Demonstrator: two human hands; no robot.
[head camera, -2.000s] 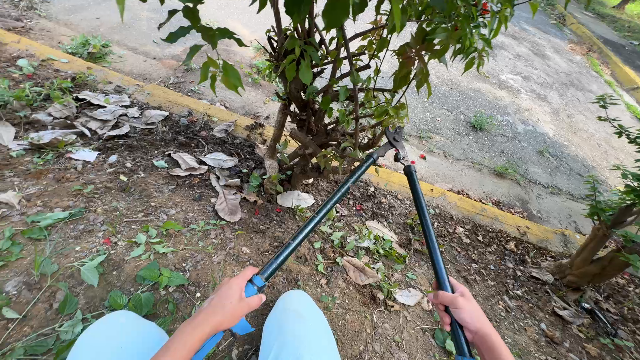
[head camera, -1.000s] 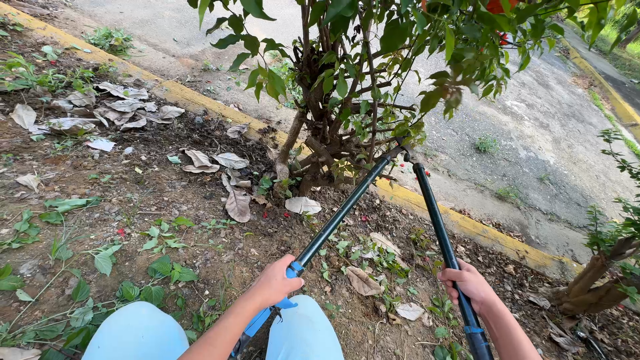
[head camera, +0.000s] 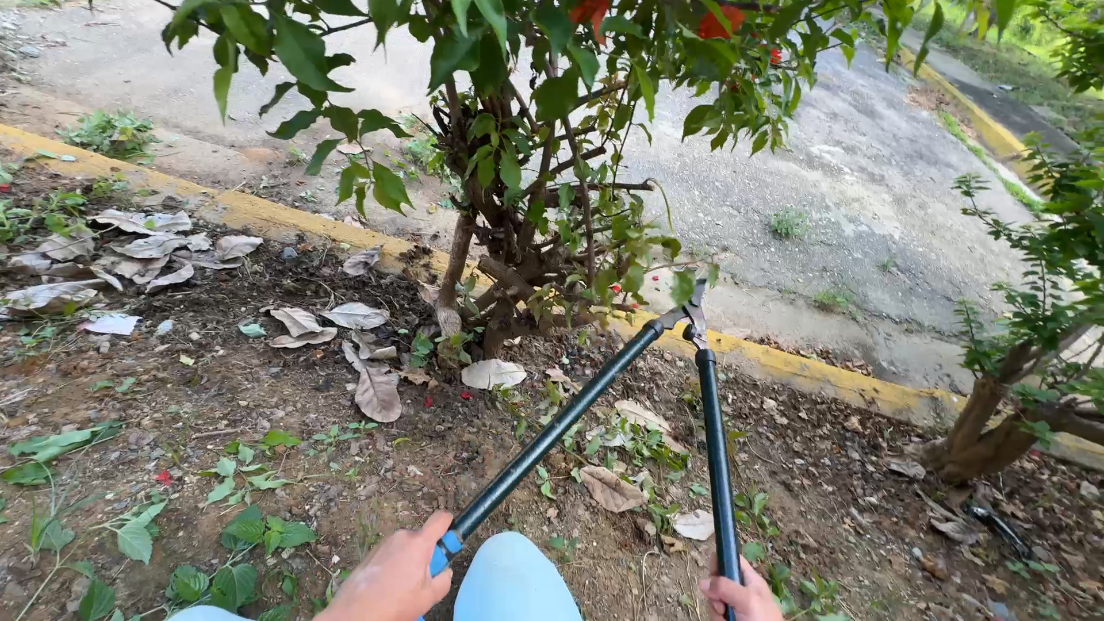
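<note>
A pair of long-handled loppers (head camera: 559, 424) reaches from my hands to the lower right side of a leafy shrub (head camera: 517, 190) with red flowers. My left hand (head camera: 392, 573) is closed around the blue grip of the left handle. The right handle is held low down by my right hand (head camera: 740, 593), partly cut off by the bottom edge of the view. The metal blades (head camera: 694, 302) are among small leaves and thin twigs at the shrub's edge, above the yellow curb. Whether a twig lies between the blades, I cannot tell.
A yellow-painted curb (head camera: 776, 362) runs behind the shrub, with grey pavement (head camera: 828, 190) beyond. Dry leaves (head camera: 142, 250) and green cuttings (head camera: 250, 530) lie on the soil. At the right stands another shrub (head camera: 992, 414), with a dark object (head camera: 1000, 528) on the ground near its base.
The handles are closer together than in the earlier frames; my right hand has come nearer to my left. The blades remain near the shrub's lower right side.
</note>
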